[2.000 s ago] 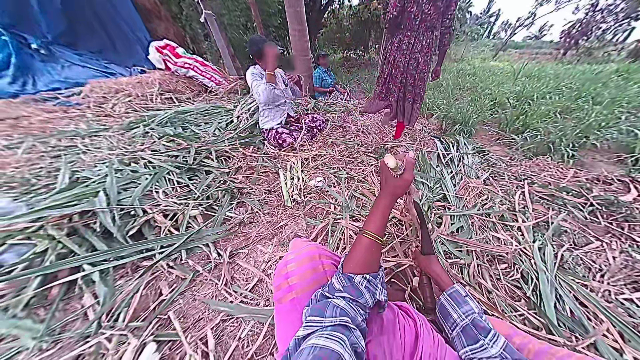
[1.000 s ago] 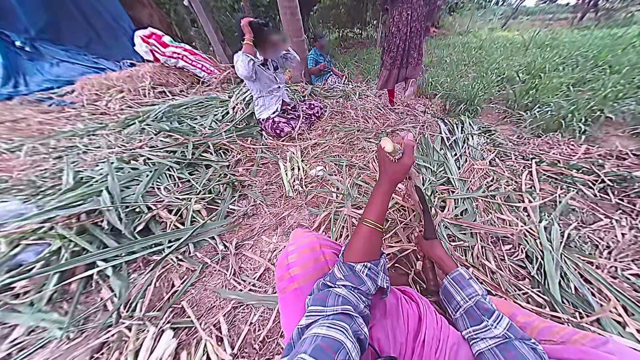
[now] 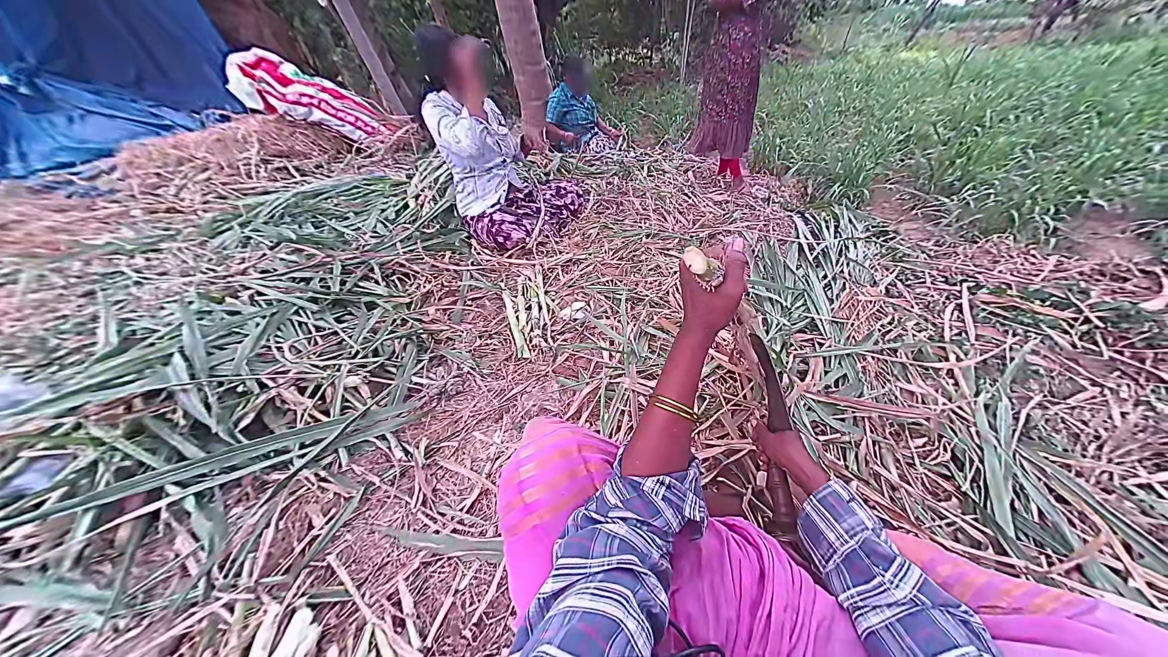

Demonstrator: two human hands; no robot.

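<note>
In the head view, my left hand (image 3: 714, 290) is raised ahead of me, its fingers wrapped around a plant stalk (image 3: 701, 263) whose pale cut end sticks out at the top. Dry leaf matter trails below that hand toward a dark curved blade (image 3: 772, 383). My right hand (image 3: 787, 449), lower and nearer my lap, is at the base of this blade, closed around it; its fingers are partly hidden. The blade stands roughly upright, just right of the dry leaves. Several pale green cut stalks (image 3: 522, 315) lie on the ground ahead and to the left.
Long green leaves (image 3: 265, 365) and dry straw cover the ground on both sides. A person (image 3: 479, 151) sits ahead, a second (image 3: 573, 114) sits farther back by a tree trunk (image 3: 526, 64), and a third (image 3: 730, 82) stands. A striped sack (image 3: 306, 96) and blue tarp (image 3: 109, 73) lie at left.
The nearer seated person's arms, raised to the head one second ago, are lower, with a hand at the face. Both my hands keep nearly the same place and hold.
</note>
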